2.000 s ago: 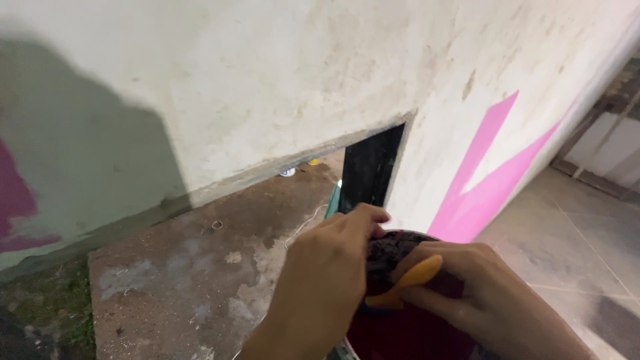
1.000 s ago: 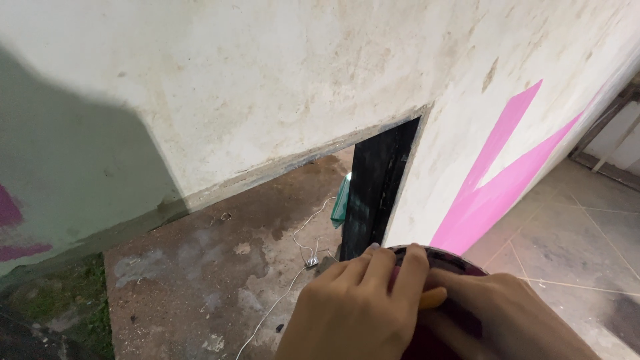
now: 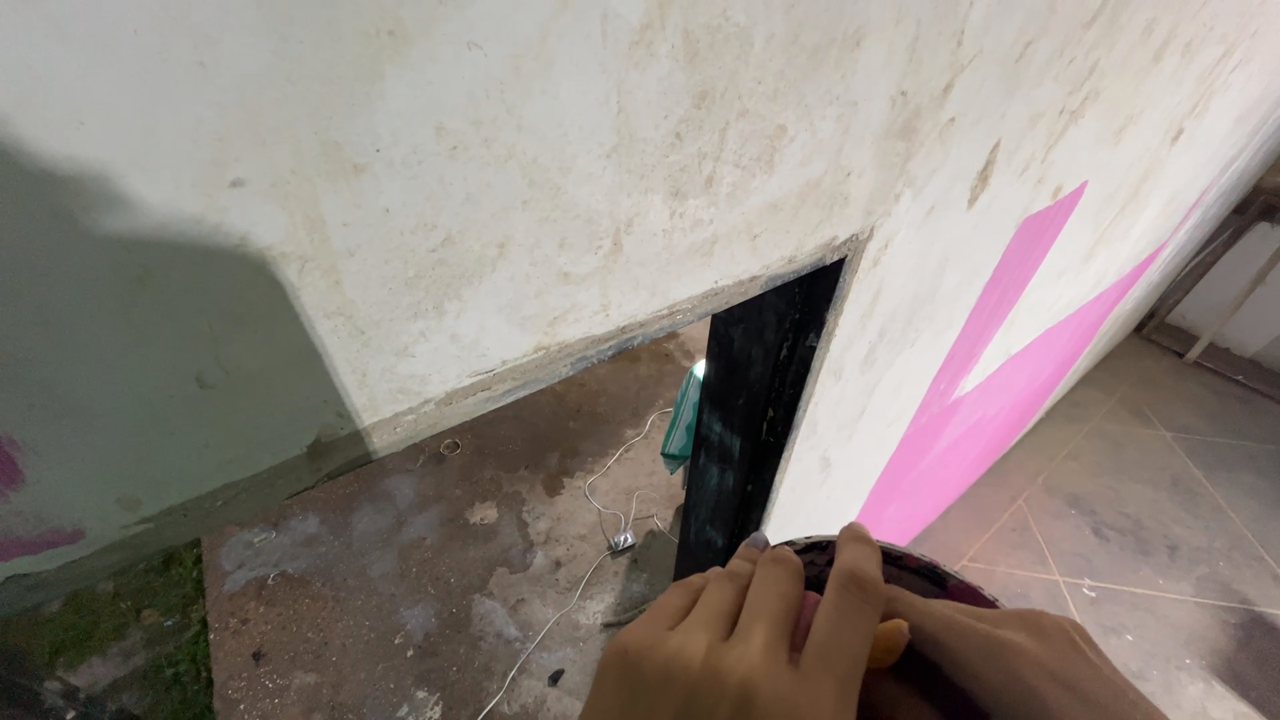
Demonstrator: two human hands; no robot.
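Observation:
My left hand point(image 3: 740, 640) lies over the rim of a dark round container point(image 3: 930, 565) at the bottom of the view, its fingers spread across the near part of the opening. Behind it, my right hand point(image 3: 1010, 650) reaches over the same container, its fingers mostly hidden. Between the hands shows the end of an orange handle point(image 3: 887, 643) of some tool; which fingers grip it is hidden. Something pinkish is partly visible under my left fingers. Dark magenta stains mark the inside of the container, whose lower part is out of sight.
A white wall point(image 3: 560, 200) with pink painted bands point(image 3: 980, 450) fills the upper view. Below it are a doorway with a black door point(image 3: 750, 420), a green cloth-like thing point(image 3: 682, 425), and a white cable point(image 3: 560, 615) with a socket on the stained floor. Grass lies lower left, tiles right.
My left hand has moved over the container's opening and covers much of the orange handle, which showed more fully two seconds ago. The cable has come into view.

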